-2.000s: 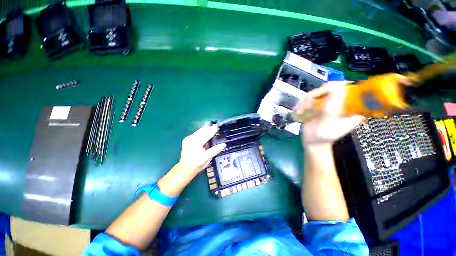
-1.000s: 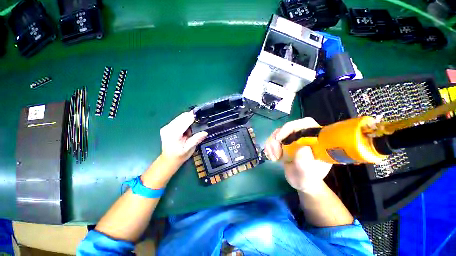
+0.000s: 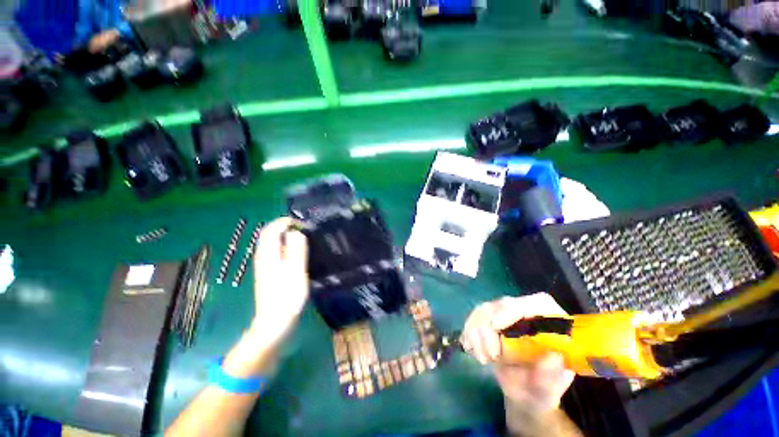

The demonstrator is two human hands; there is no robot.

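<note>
My left hand (image 3: 280,271), with a blue strap (image 3: 235,377) at the wrist, grips the left side of an open black hinged unit (image 3: 354,256). The unit is lifted and blurred, above and behind the brown jig (image 3: 384,367), whose open middle shows green bench. My right hand (image 3: 521,346) is closed around an orange electric screwdriver (image 3: 589,343), its tip pointing left beside the jig's right edge. A yellow-orange strap and dark cable run from its rear to the right.
White-grey screw feeder (image 3: 453,218) stands behind the jig, a blue holder (image 3: 528,183) beside it. Black parts tray (image 3: 615,384) is at right, dark grey box (image 3: 128,341) at left. Black units (image 3: 222,154) stand along the back. Another person's hand (image 3: 104,38) shows at upper left.
The unit has come up off the jig, away from me, in my left hand, baring the jig's middle. My right hand keeps the screwdriver by the jig. The view has tilted up, showing more bench.
</note>
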